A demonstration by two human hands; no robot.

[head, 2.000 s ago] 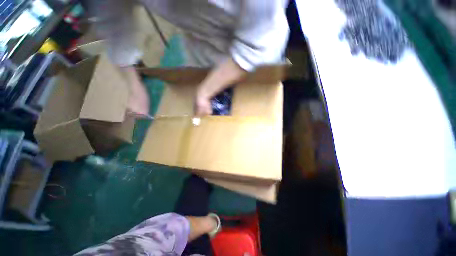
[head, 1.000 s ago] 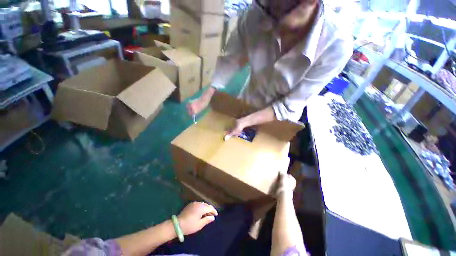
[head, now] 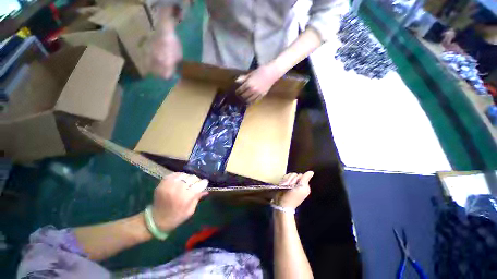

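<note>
A brown corrugated carton stands in front of me with its near flap raised towards me. Shiny clear plastic over black contents shows in the gap between its two side flaps. My left hand grips the upper edge of the near flap at its middle. My right hand grips the same flap at its right end. Another person's hand rests at the far end of the gap; that person's other hand is blurred above the carton's far left corner.
Another open carton stands at the left on the green floor. A white bench at the right bears a dark heap of small parts. Blue-handled pliers lie on the dark mat, beside black pads.
The carton's top, closed before, is now open and shows the wrapped contents. My left hand has moved up onto the near flap, and my right hand has moved from the carton's side to that flap.
</note>
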